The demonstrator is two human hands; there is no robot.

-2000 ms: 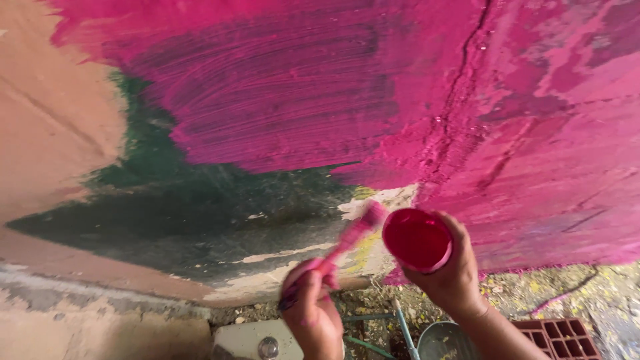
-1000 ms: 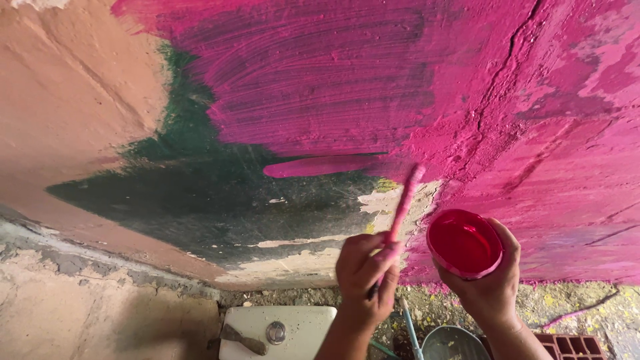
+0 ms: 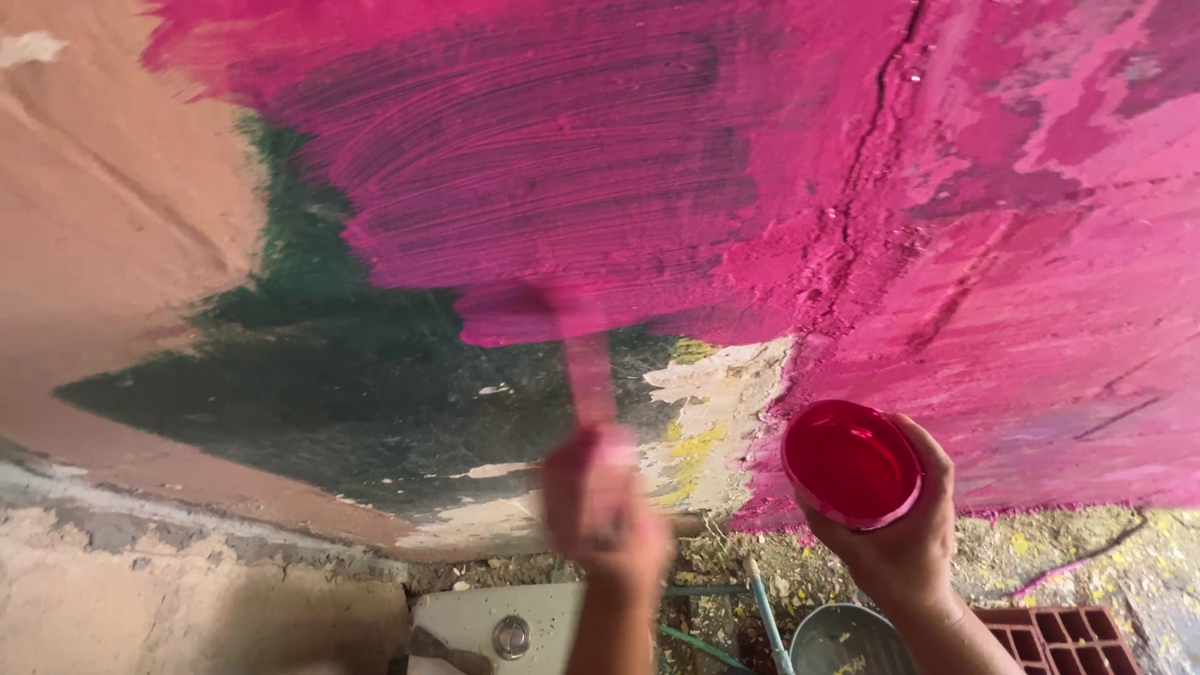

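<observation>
My left hand [image 3: 609, 506], blurred, grips the handle of a paintbrush [image 3: 589, 375]. The blurred bristles touch the wall along the lower edge of the magenta paint [image 3: 553, 169]. Dark green paint [image 3: 375, 403] shows on the wall to the left of and below the brush. My right hand [image 3: 900, 534] holds a round cup of magenta paint [image 3: 851, 466] tilted so its inside shows, to the right of the brush and in front of the wall.
Along the wall's foot are a pale cistern lid [image 3: 553, 614] with a round metal button, a blue-green pipe [image 3: 769, 614], a grey bucket [image 3: 848, 642] and a hollow red brick [image 3: 1078, 637]. The ground [image 3: 1012, 553] is paint-spattered. A bare ledge [image 3: 187, 581] runs at lower left.
The brush has moved left from beside the cup onto the wall. A magenta stroke, absent in the oldest frame, now covers part of the dark green below the painted area.
</observation>
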